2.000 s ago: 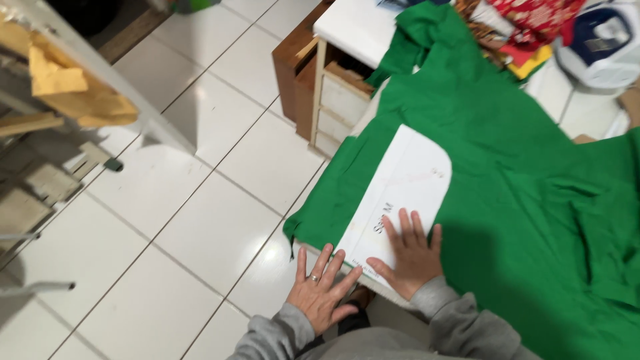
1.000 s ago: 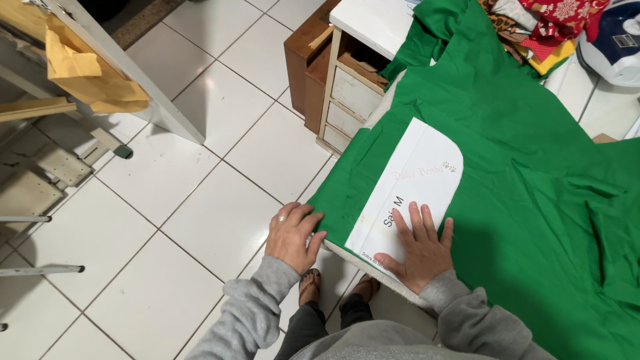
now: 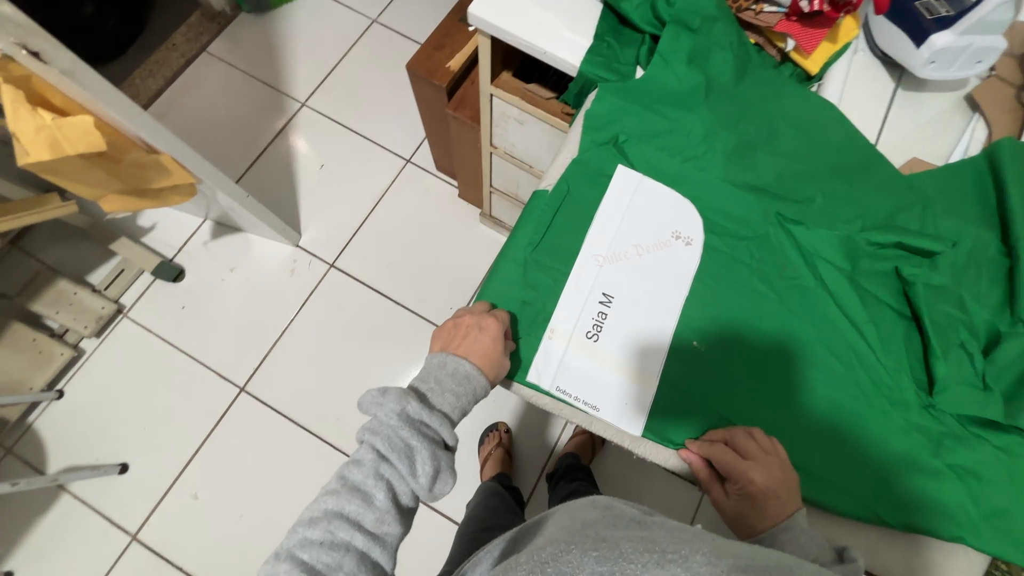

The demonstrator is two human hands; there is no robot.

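Green fabric [image 3: 768,264] is spread over a padded, pale-covered surface, smooth near me and wrinkled at the right. On it lies a white paper sewing pattern [image 3: 616,312] with one rounded corner and printed writing, its short end along the near edge. My left hand [image 3: 474,340] is closed on the fabric's corner, left of the pattern. My right hand [image 3: 740,476] pinches the near edge of the fabric between thumb and fingers, right of the pattern. The fingertips of my left hand are partly hidden.
A white-topped drawer unit [image 3: 524,132] and brown wooden boxes [image 3: 440,96] stand beyond the fabric. At the top right are a white and blue appliance [image 3: 936,40] and colourful cloth scraps [image 3: 808,32]. A white panel [image 3: 232,200] and metal frame parts [image 3: 60,308] stand at the left.
My right hand has left the pattern and moved right to the fabric's near edge, where it now pinches the cloth. My left hand, flat two seconds ago, is now closed at the fabric's corner.
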